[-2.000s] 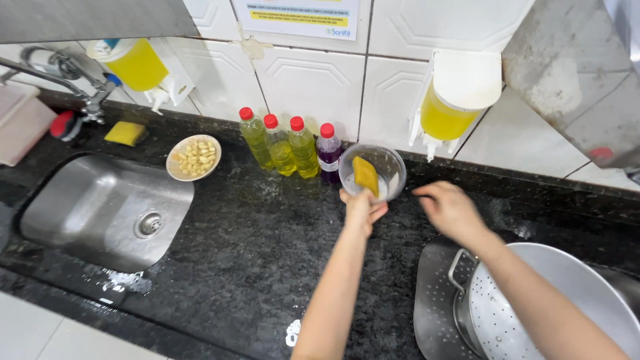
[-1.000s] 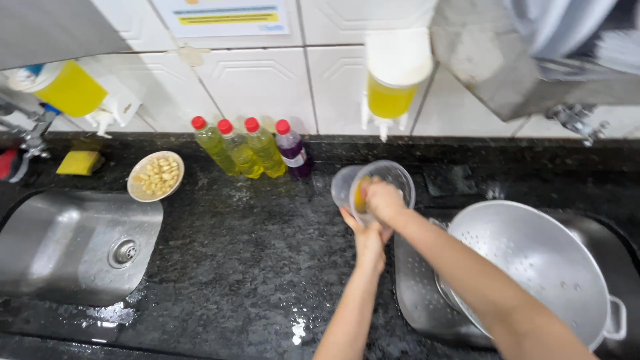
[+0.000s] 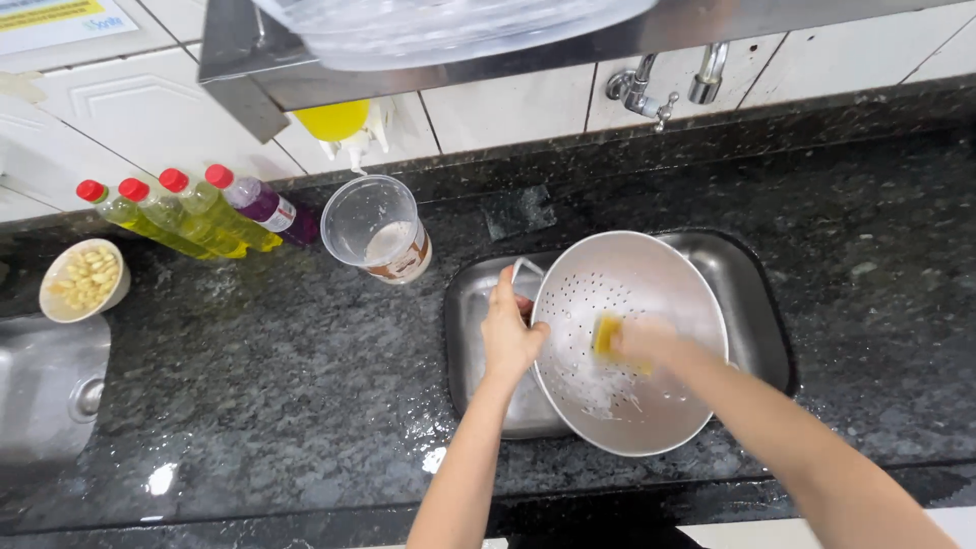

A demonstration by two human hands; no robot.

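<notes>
A perforated aluminium colander (image 3: 579, 305) sits tilted over the right steel sink basin (image 3: 480, 297). My left hand (image 3: 512, 328) grips its left handle and rim. Inside the bowl my right hand (image 3: 648, 341), blurred, holds a yellow sponge (image 3: 608, 335) against the perforated surface, where white suds show. A clear plastic tub (image 3: 374, 221) with a brown label stands on the counter behind and left of my left hand, with whitish foam or liquid in it.
Several red-capped bottles (image 3: 206, 213) of yellow-green and purple liquid stand by the wall. A bowl of peeled garlic cloves (image 3: 84, 280) sits beside the left basin (image 3: 46, 389). Overhead juts a steel shelf (image 3: 457, 80); a soap dispenser (image 3: 343, 126) and tap (image 3: 644, 91) are on the wall.
Both hands have moved from the plastic tub to the colander. The tub, held in my left hand earlier, now stands on the counter. The sponge is now in the colander. The view has shifted right.
</notes>
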